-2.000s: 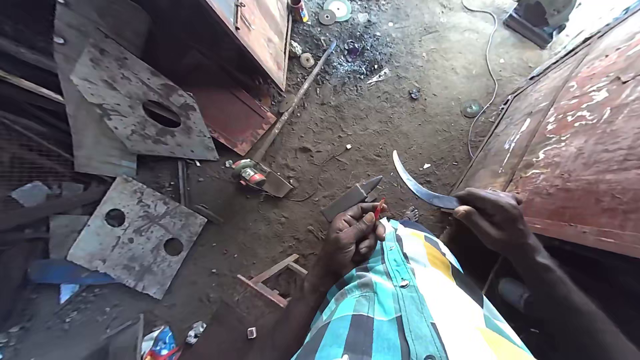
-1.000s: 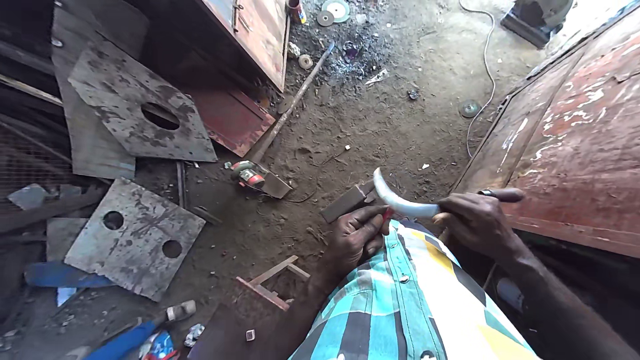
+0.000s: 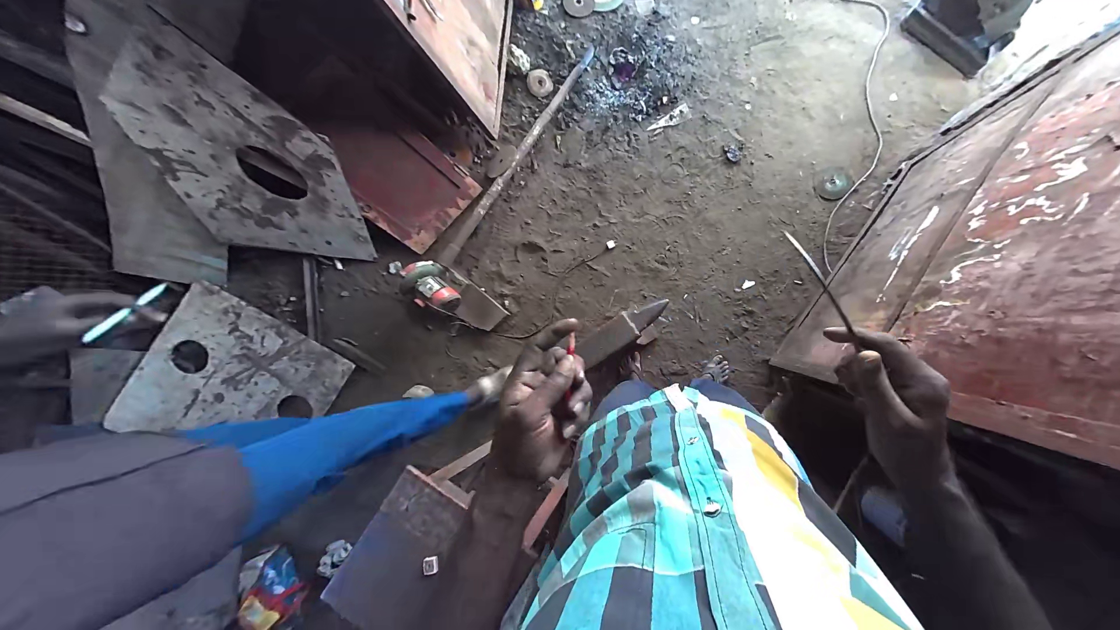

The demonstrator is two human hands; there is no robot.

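Note:
In my right hand (image 3: 897, 385), at the right, is a thin curved metal blade (image 3: 818, 278), its tip pointing up and left; its handle is mostly hidden by my fingers. My left hand (image 3: 542, 398), palm up near the middle, pinches a small thin red object (image 3: 570, 354) between thumb and fingers; its kind is unclear. The two hands are well apart, on either side of my checked shirt. Just beyond my left hand lies a steel anvil (image 3: 626, 332) with a pointed horn, partly covered by the hand.
A co-worker's blue-clad leg (image 3: 350, 446) and a hand holding a pale green rod (image 3: 122, 313) are at left. An angle grinder (image 3: 435, 287) lies near cut metal plates (image 3: 232, 359). A long pole (image 3: 525, 149) lies beyond, a red metal panel (image 3: 1032, 262) stands right, and a cable (image 3: 873, 96) crosses the ground.
My right hand has moved right with the blade, away from my left hand, and the blade now shows edge-on. The co-worker has come further into view at left.

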